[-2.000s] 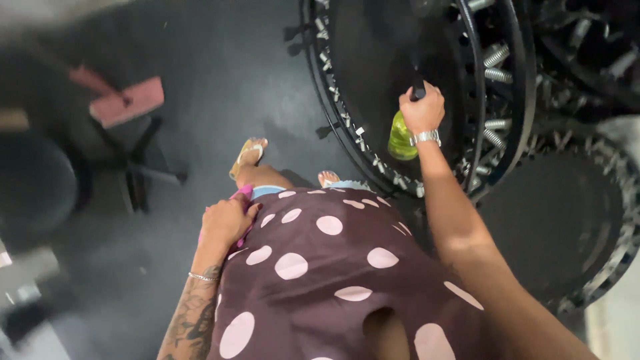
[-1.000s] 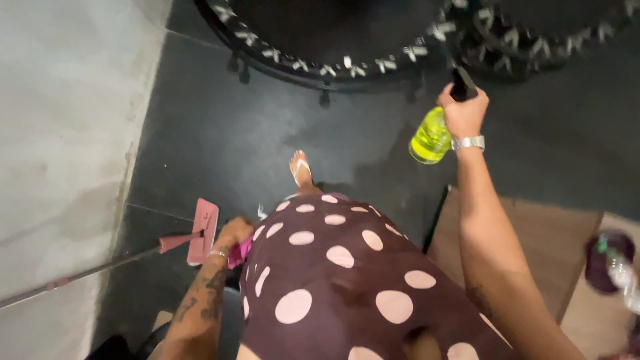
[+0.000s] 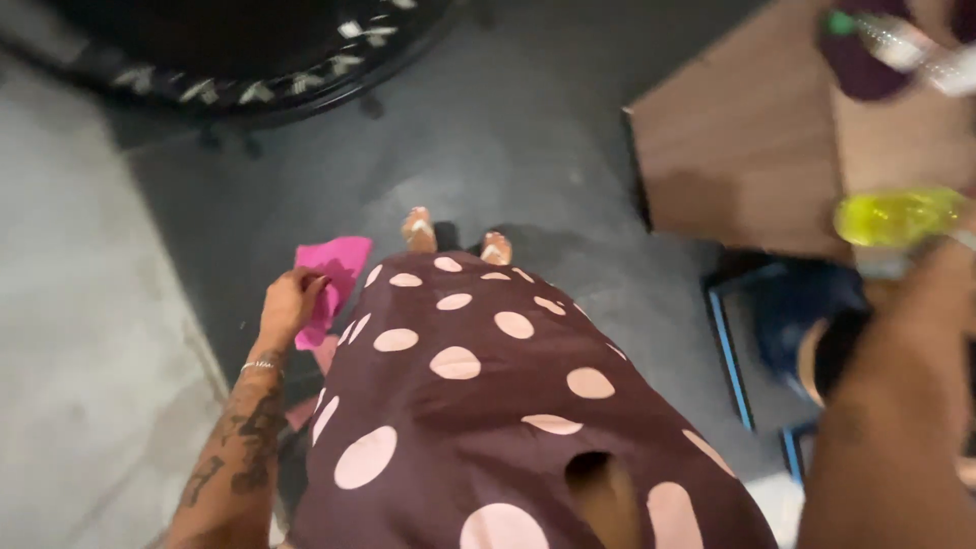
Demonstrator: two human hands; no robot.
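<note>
My left hand [image 3: 290,305] holds a bright pink cloth [image 3: 335,267] to the left of my dark polka-dot apron or dress [image 3: 488,396]. At the right edge, my right hand [image 3: 962,221] is blurred and partly cut off. It is closed around a bottle with yellow-green liquid [image 3: 892,216], which lies sideways in view over a wooden surface. The spray head is not visible now.
Mini trampolines' black rim and springs [image 3: 252,91] fill the upper left. A brown wooden box or table [image 3: 732,137] stands at right, with a blurred clear bottle [image 3: 892,46] above it. Below are blue-edged frames [image 3: 728,358]. A pale wall [image 3: 69,305] runs along the left.
My right hand with the bottle has moved away from the trampoline to the right edge. The pink cloth in my left hand shows more fully. The view has turned and shifted strongly.
</note>
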